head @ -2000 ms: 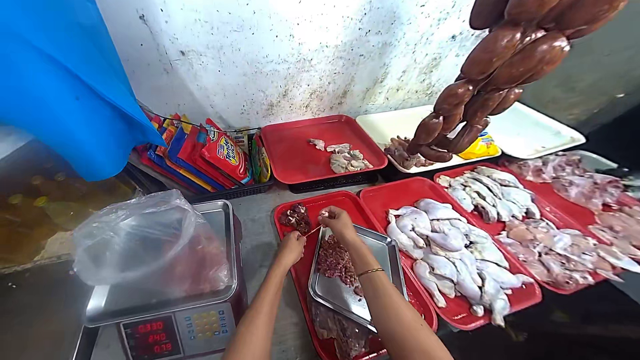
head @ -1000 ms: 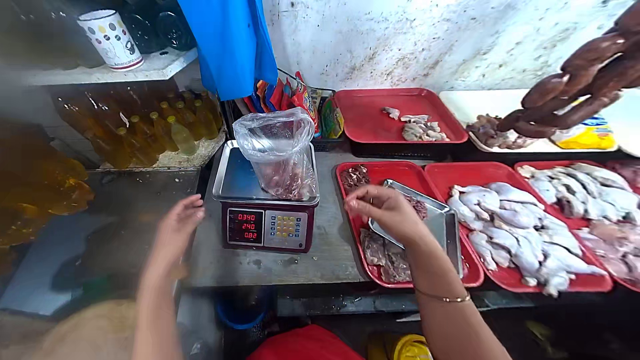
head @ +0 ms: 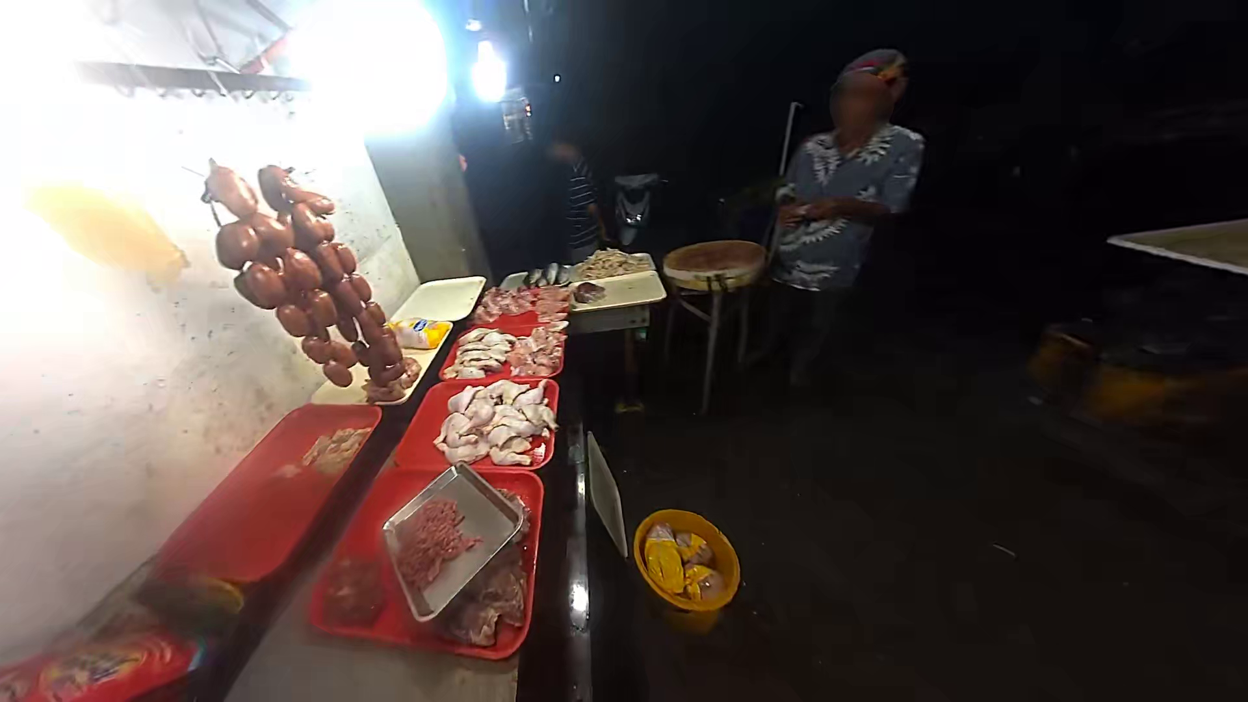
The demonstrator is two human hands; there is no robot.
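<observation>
Neither of my hands shows in the head view now, so what they hold cannot be seen. At the near end of the counter, a metal tray [head: 485, 518] with ground meat [head: 434, 541] lies tilted across a red tray [head: 517, 639] of dark meat pieces. Beyond it sits a red tray of chicken legs [head: 495, 421], and behind that one more raw chicken [head: 481, 351]. Strings of brown sausages [head: 297, 273] hang at the left by the wall.
A red tray [head: 258, 497] with a few pieces lies along the wall. A yellow basin [head: 687, 561] with bagged items stands on the floor right of the counter. A person [head: 843, 195] stands beyond, near a round table [head: 715, 265]; another person [head: 582, 200] is farther back.
The view has swung far to the right, away from the scale. Both of my hands, apart from each other over the counter a second ago, are out of sight.
</observation>
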